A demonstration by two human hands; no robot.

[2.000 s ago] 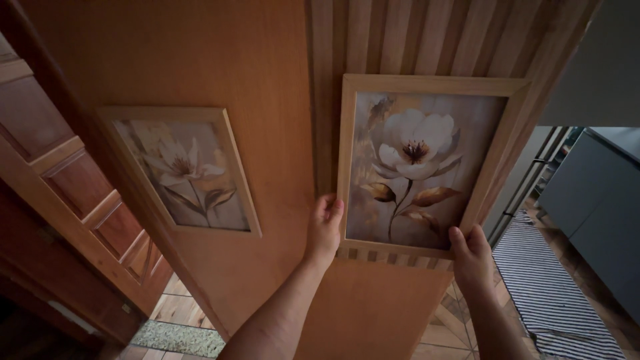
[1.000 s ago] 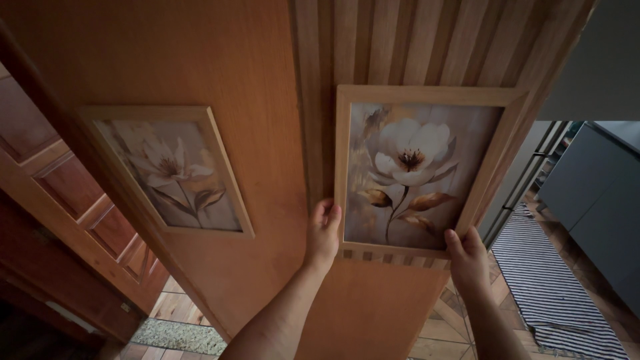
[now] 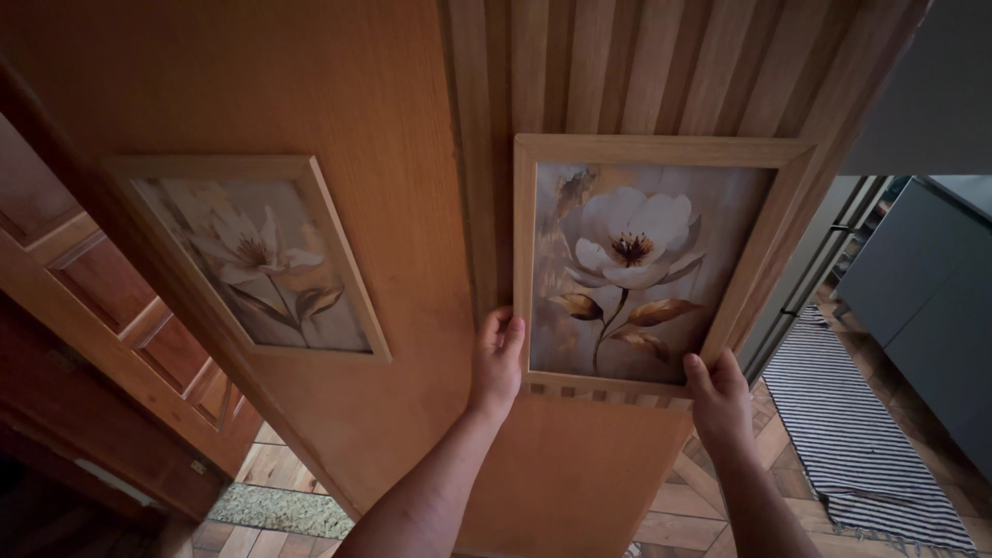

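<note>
A light wood picture frame point(image 3: 525, 256) with a painted white flower lies against the slatted wood panel point(image 3: 620, 70), right of centre. My left hand point(image 3: 497, 364) grips its left edge near the lower corner, thumb toward the front. At the lower right corner, my right hand point(image 3: 721, 395) holds the frame with its thumb on the front; the fingers behind are partly hidden. To the left, a second framed flower picture point(image 3: 267, 263) hangs on the smooth orange-brown wood surface, and neither hand touches it.
A panelled wooden door point(image 3: 116, 294) stands at the far left, above a speckled stone threshold point(image 3: 279, 508). On the right are grey cabinets point(image 3: 930, 310) and a striped rug point(image 3: 852, 434) on the patterned floor. The panel's right edge lies close beside the held frame.
</note>
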